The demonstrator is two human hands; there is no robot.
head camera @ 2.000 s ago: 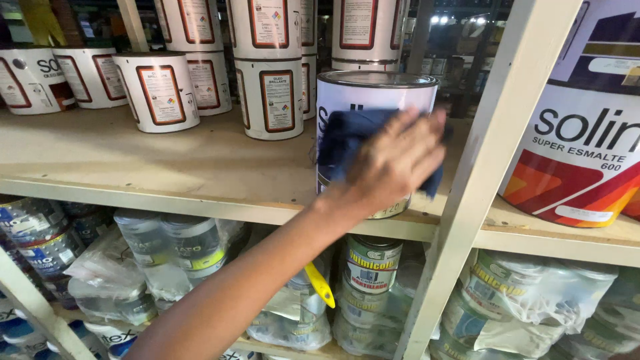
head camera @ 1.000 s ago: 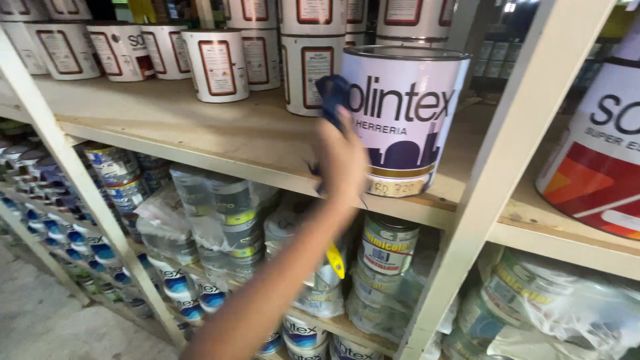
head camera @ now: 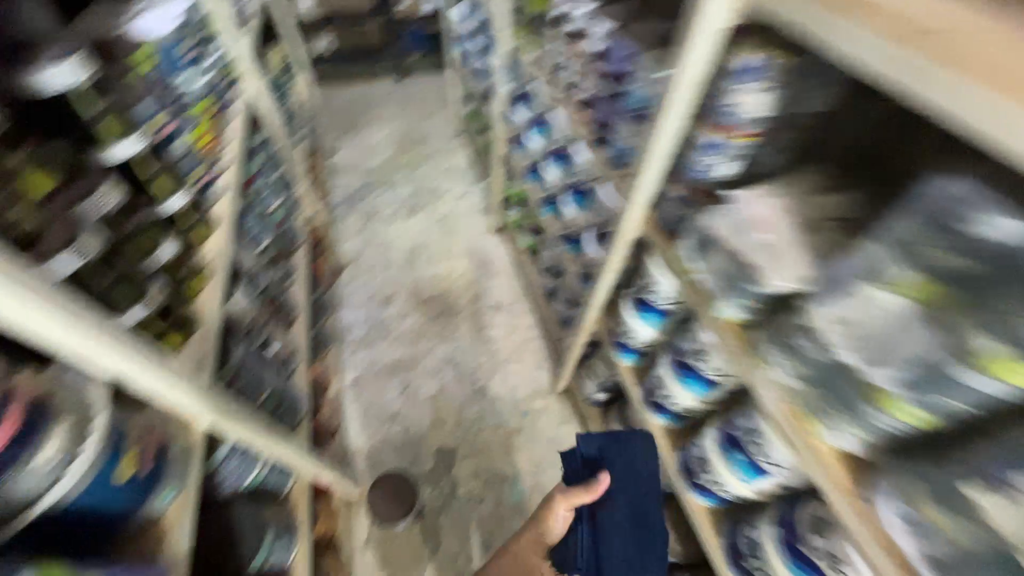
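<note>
My left hand [head camera: 572, 512] reaches in from the bottom, right of centre. It grips a folded dark blue cloth [head camera: 620, 500], with the thumb lying across the near face and the fingers hidden behind it. The cloth hangs over the aisle floor, beside the lower right shelf. My right hand is out of view. To the right of the cloth, white and blue paint cans [head camera: 744, 456] stand on a low shelf. The picture is blurred by motion.
A concrete floor aisle [head camera: 424, 264] runs between two racks of cans. A round brown object [head camera: 393, 498] sits on the floor. A pale upright post [head camera: 656, 176] leans across the right side, and a rack beam [head camera: 160, 384] crosses the left. Plastic-wrapped cans [head camera: 888, 336] fill the right shelf.
The view has swung from the shelf to the aisle. Before, my left hand held the cloth against a large Solintex can; now it holds the cloth low over the aisle, and that can is out of view.
</note>
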